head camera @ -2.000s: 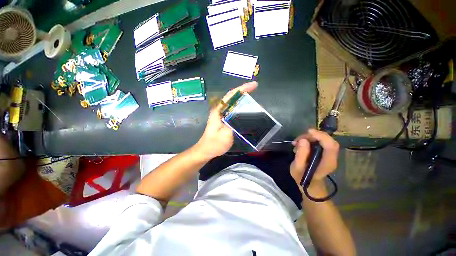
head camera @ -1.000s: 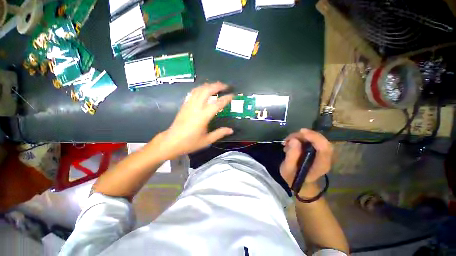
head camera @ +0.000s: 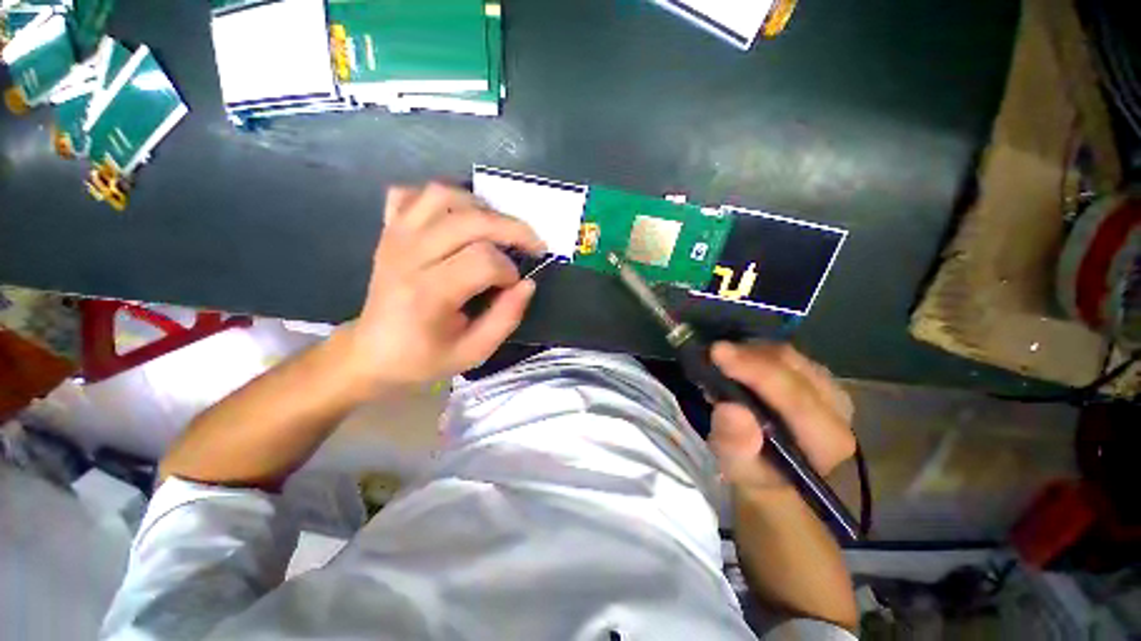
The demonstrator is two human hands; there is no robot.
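A green circuit board [head camera: 689, 233] lies on the dark mat in front of me. A white-backed LCD module [head camera: 516, 200] meets its left end at an orange-gold flex tail [head camera: 589, 238]. A dark, glossy LCD module [head camera: 786, 257] lies at its right end. My right hand [head camera: 788, 407] holds the soldering iron [head camera: 681, 332], its tip over the board's lower edge just right of the flex tail. Whether the tip touches is unclear. My left hand [head camera: 444, 282] pinches a thin strand of solder wire [head camera: 541, 267] near the white module's lower right corner.
Stacked LCD-and-board assemblies [head camera: 418, 56] lie at the upper left. Loose boards [head camera: 135, 105] with gold tabs lie at the far left. Part of a white LCD module [head camera: 722, 15] shows at the top. Cardboard [head camera: 1020, 225] and a red-and-white-rimmed container [head camera: 1106, 259] stand at the right.
My left hand has left the board and now pinches solder wire. My right hand has brought the iron's tip over to the board. The view has moved closer to the mat.
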